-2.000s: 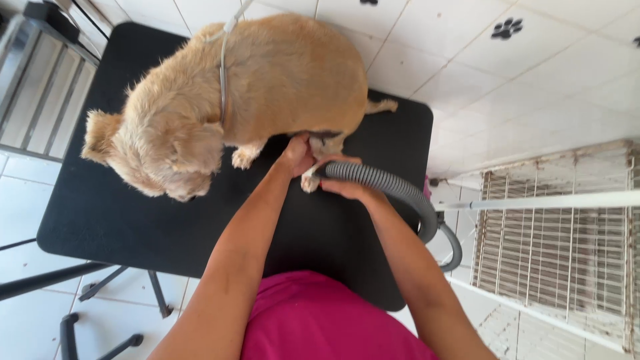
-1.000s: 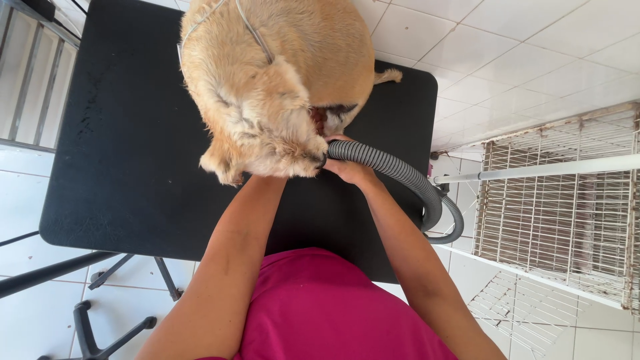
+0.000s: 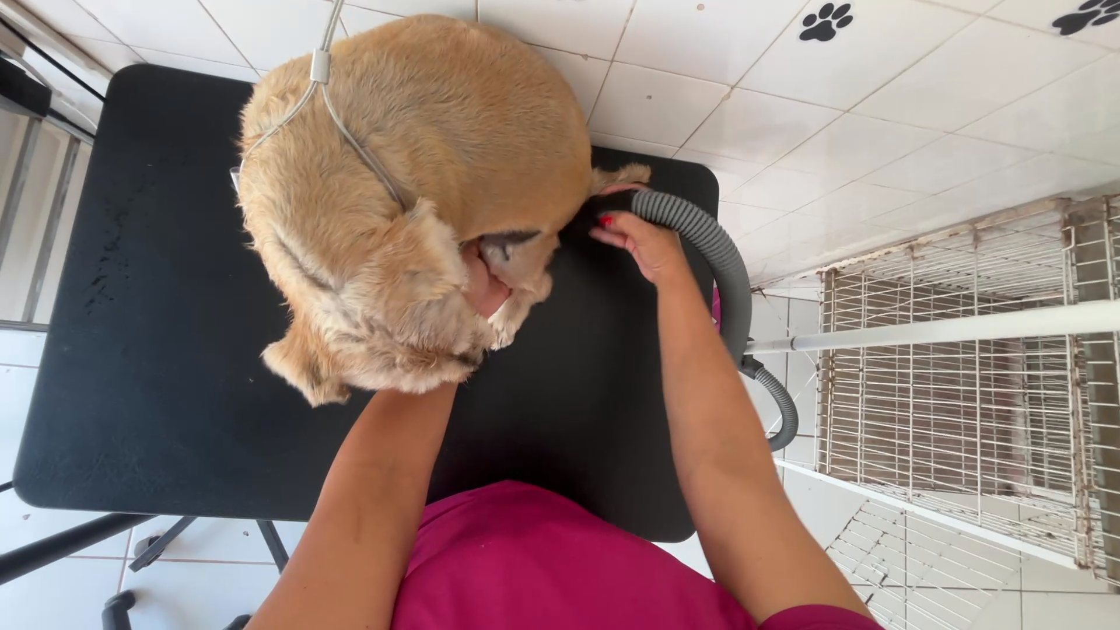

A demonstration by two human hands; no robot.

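A tan dog (image 3: 437, 122) lies curled on a black grooming table (image 3: 157, 350), its head bent down over my left forearm. A thin grooming loop (image 3: 350, 131) passes round its neck area. My left hand (image 3: 483, 282) is under the dog's head, beside a leg, mostly hidden; its grip cannot be made out. My right hand (image 3: 643, 241) holds the black nozzle end (image 3: 608, 206) of a grey corrugated dryer hose (image 3: 709, 236), close to the dog's rump and tail end. Fingers show on both sides of the nozzle.
A white tiled wall (image 3: 682, 105) with paw print stickers runs along the table's far side. A rusty wire cage (image 3: 945, 385) stands at the right, with a white pole (image 3: 962, 325) before it. Metal slats (image 3: 44, 219) are at the left, black chair legs (image 3: 157, 542) below.
My right hand has moved the nozzle from near the dog's head to its rear, up and right. The dog's head lay over my left wrist one second ago; two seconds ago it was further left.
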